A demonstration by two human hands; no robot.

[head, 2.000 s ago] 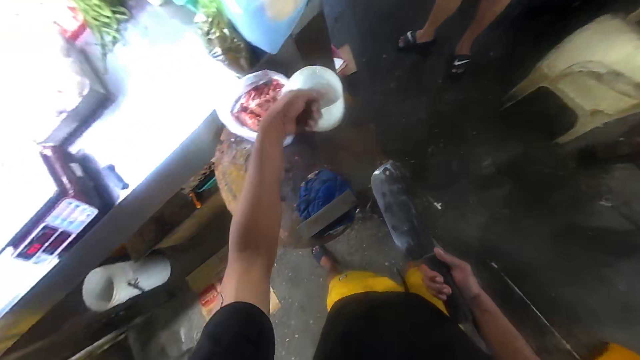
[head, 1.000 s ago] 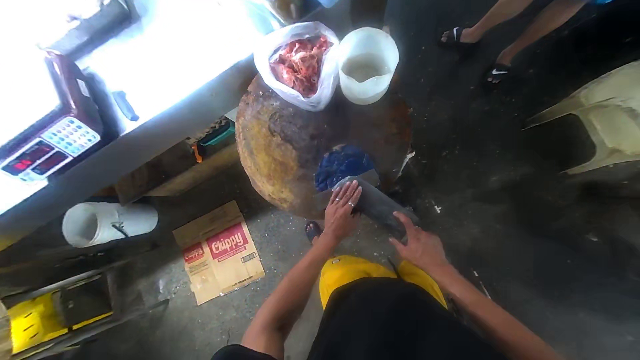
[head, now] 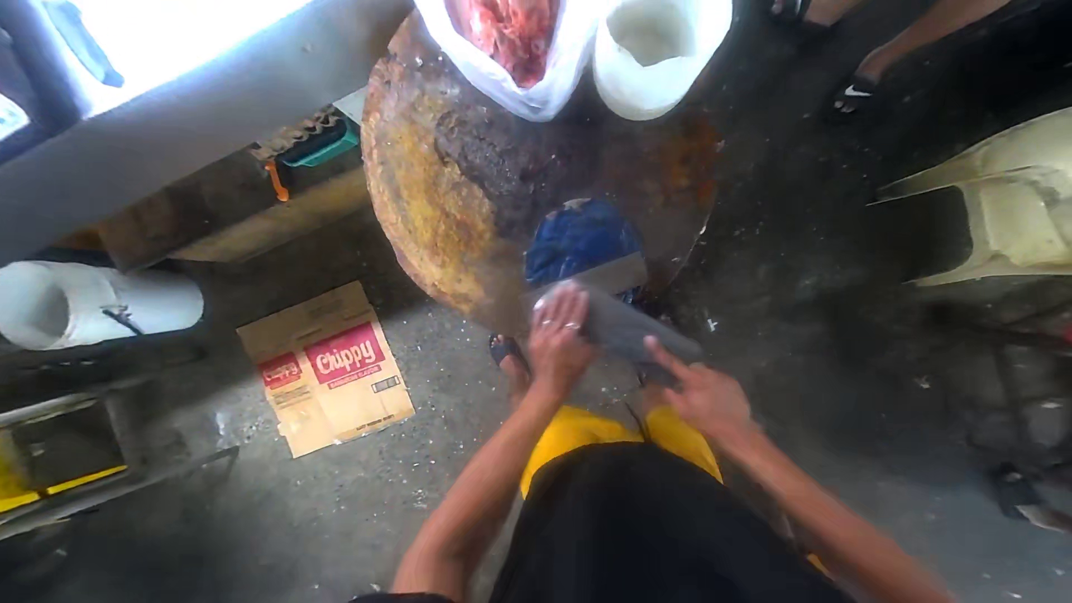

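A broad-bladed knife (head: 638, 325) with a grey blade, blurred, slants at the near edge of a round, worn wooden block (head: 435, 201). My left hand (head: 563, 339), with rings, presses its extended fingers on the blade's far left end. My right hand (head: 708, 402) is around the handle end, which it mostly hides, its index finger stretched along the blade. Just beyond the blade, a flat grey bar (head: 615, 275), like a sharpening stone, lies on a bunched blue cloth or plastic (head: 582, 239). Whether the blade touches the bar is unclear.
A white plastic bag of raw meat (head: 523, 50) and a white tub (head: 657, 59) stand on the block's far side. A counter (head: 218, 100) runs at upper left. Flattened cardboard (head: 335, 368) and a white bucket (head: 100, 303) are at left, a plastic chair (head: 1005, 201) at right. Another person's feet (head: 854, 92) show.
My left hand has come from over the white tub to the knife blade. The knife in my right hand has moved from beside the block to its near edge. The view has shifted.
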